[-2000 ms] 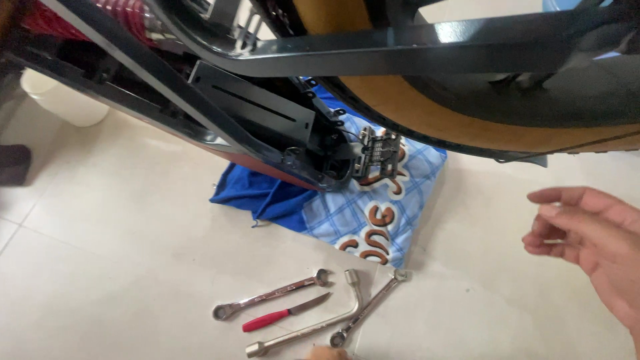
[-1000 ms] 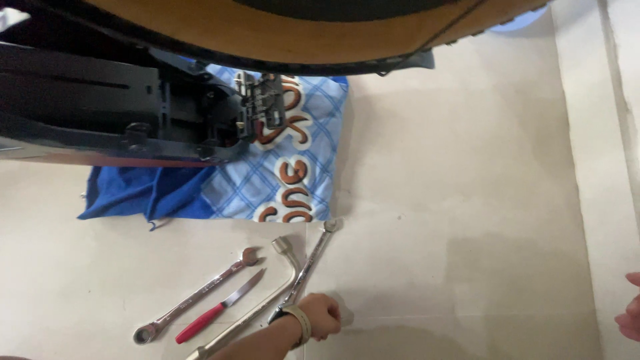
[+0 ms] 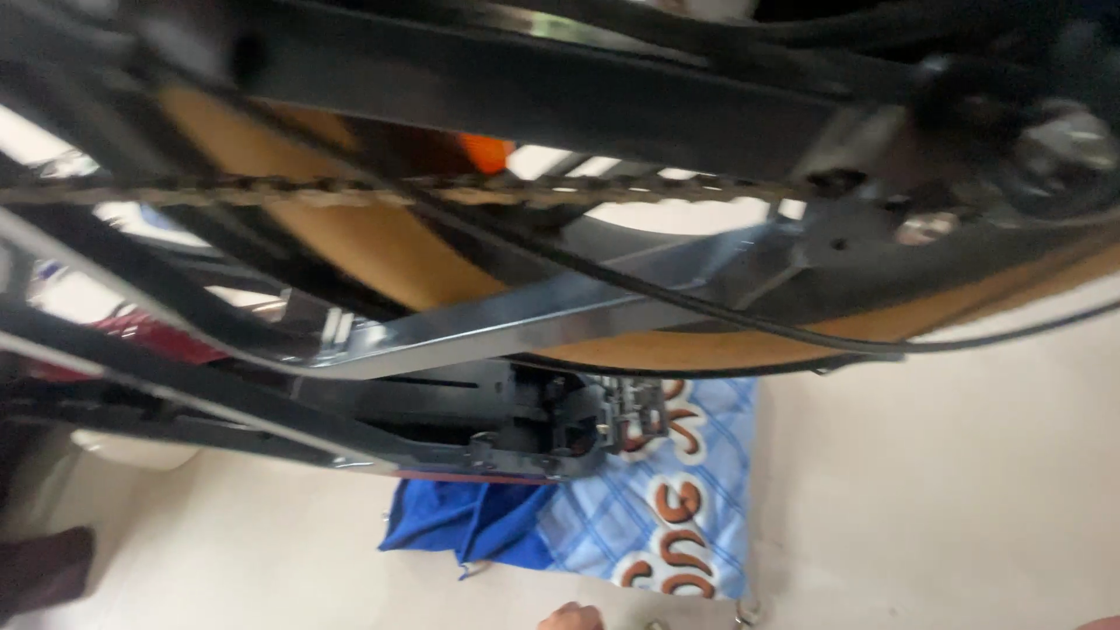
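Only the knuckles of my left hand show at the bottom edge, below a blue printed cloth; whether it holds anything is hidden. A sliver of my right hand shows in the lower right corner. Right of my left hand, the metal end of a wrench lies by the cloth's corner. Over the cloth is the open end of a black frame housing, with a metal hinge-like part at its tip. Above it are a tan-walled tire, a drive chain and a grey frame stay.
A black cable curves across the frame to the right edge. The rear axle area is blurred at the upper right. A white rounded object and a dark object are on the left, over the pale floor.
The view has swung up, so most of the tools have left it. My left hand, beside the wrenches a second ago, now shows only at the bottom edge.
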